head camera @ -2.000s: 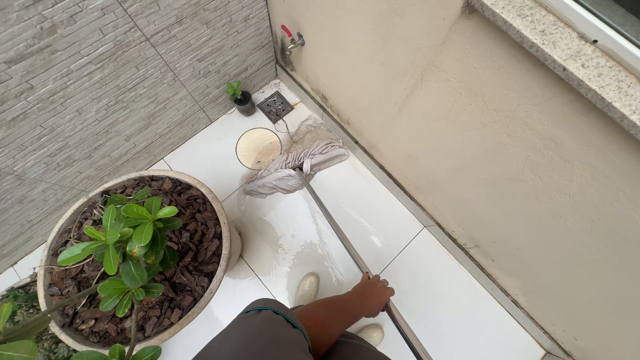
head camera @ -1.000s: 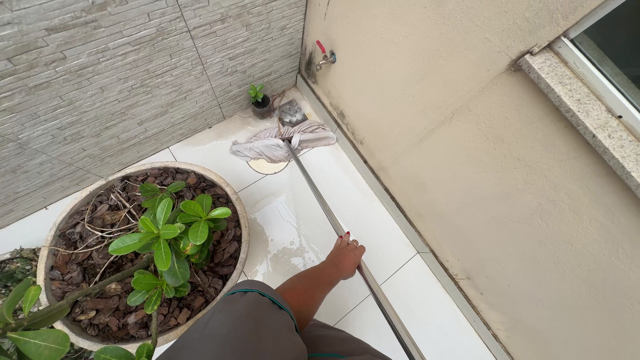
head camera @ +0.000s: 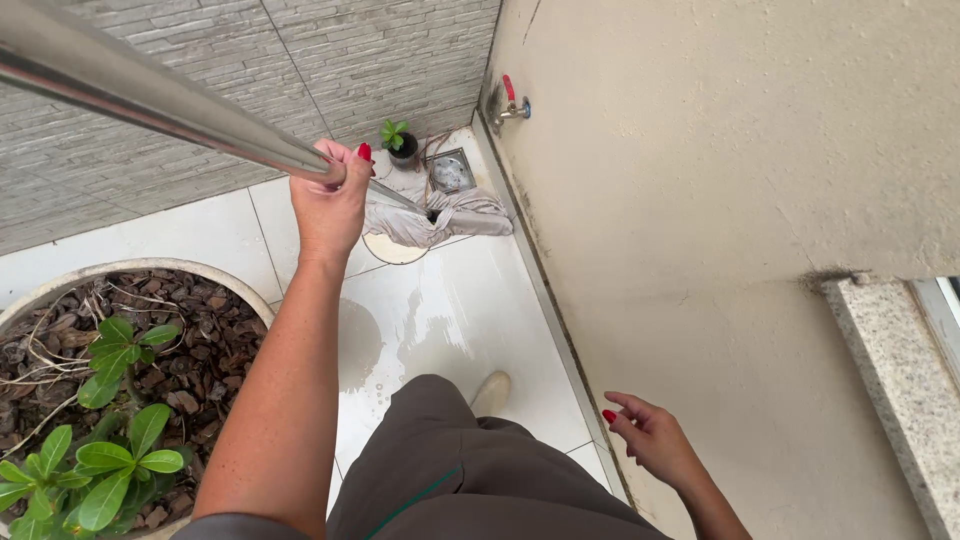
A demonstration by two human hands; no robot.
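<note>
My left hand (head camera: 330, 195) grips a metal pole (head camera: 187, 101), which rises past the camera at the upper left. The pole's lower end meets a squeegee or mop head covered by a wet, greyish cloth (head camera: 472, 214). That cloth lies bunched on white floor tiles (head camera: 480, 300), just below a square floor drain (head camera: 451, 171) and partly over a round cream cover (head camera: 397, 250). My right hand (head camera: 649, 435) is raised at the lower right with its fingers apart, holding nothing, near the beige wall. Water streaks and a damp patch show on the tiles.
A large round planter (head camera: 187, 264) with bark chips and green plants stands at the left. By the drain is a small potted plant (head camera: 403, 150). A red-handled tap (head camera: 512, 105) projects from the beige wall (head camera: 675, 187). A granite sill (head camera: 885, 382) juts out at the right.
The pole has swung from the lower right to the upper left, with my left hand now on it. My right hand has come into view empty. The cloth has moved off part of the drain.
</note>
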